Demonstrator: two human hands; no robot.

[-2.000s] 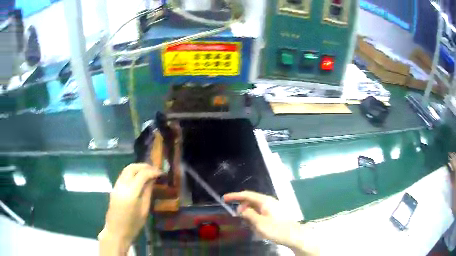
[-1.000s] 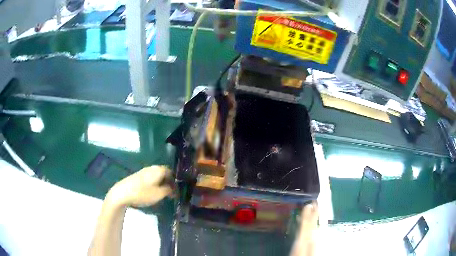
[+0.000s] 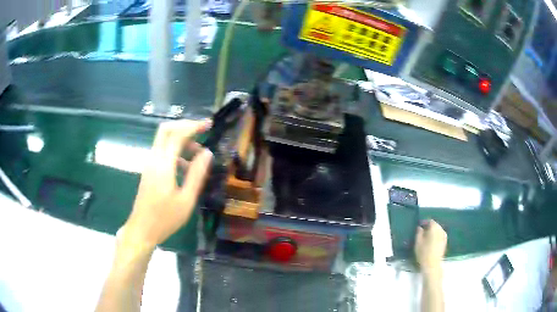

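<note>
The orange-brown fixture (image 3: 243, 198) stands upright on the left side of the press base (image 3: 317, 189), with dark ragged flaps around it. My left hand (image 3: 165, 186) is at the fixture's left, fingers apart, fingertips close to a dark bar-like piece (image 3: 226, 119); contact is unclear. My right hand (image 3: 430, 241) is curled at the right edge of a black phone frame (image 3: 403, 198) on the green belt; its fingertips are hidden and a grip cannot be made out. The square metal press head (image 3: 305, 125) is over the rear of the black base top.
A red round button (image 3: 282, 248) is on the base front. Another dark frame (image 3: 64, 196) lies on the belt at left. A phone-like slab (image 3: 498, 275) lies on the white mat at right. The control box (image 3: 470, 55) and yellow warning label (image 3: 353, 31) are above.
The press head has come forward over the base top. My left hand has risen to the fixture's upper left. My right hand has moved from the base to the right frame. Both belt frames have shifted left.
</note>
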